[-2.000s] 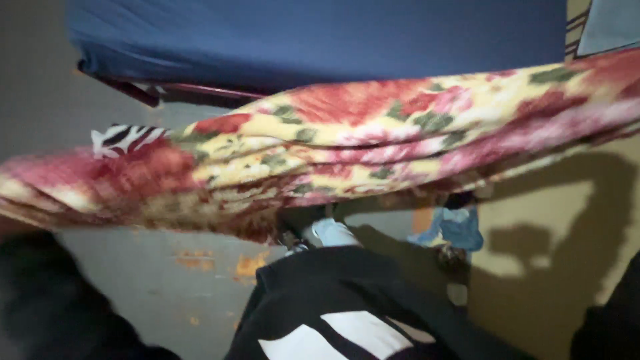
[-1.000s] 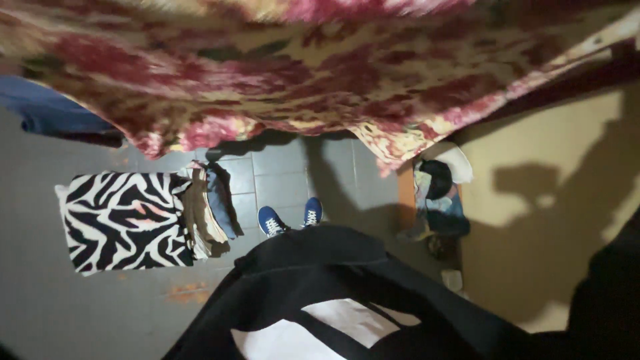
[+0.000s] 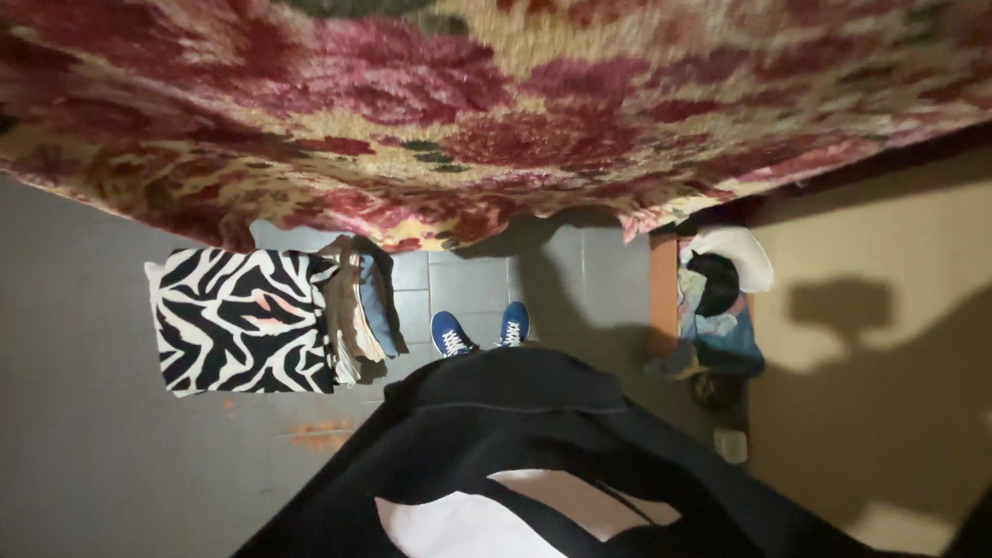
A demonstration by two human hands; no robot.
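A floral blanket [image 3: 542, 116] in red, pink and yellow spreads across the whole upper part of the head view. Its lower edge hangs in uneven folds above the tiled floor. Neither my left hand nor my right hand shows, so what each one holds cannot be seen. Below the blanket's edge, a folded zebra-print textile [image 3: 244, 322] lies at the left, beside a stack of folded clothes [image 3: 360, 310].
My blue shoes [image 3: 480, 329] stand on grey tiles [image 3: 465, 271]. At the right, a pile of cloths [image 3: 717, 333] with a black item [image 3: 713, 283] lies along the pale wall [image 3: 876, 372]. A small white object [image 3: 730, 446] sits below it.
The blanket, a narrow band across the view two seconds ago, now hangs spread wide over the upper part. The blue-covered surface seen earlier no longer shows. The zebra-print textile has come into fuller view.
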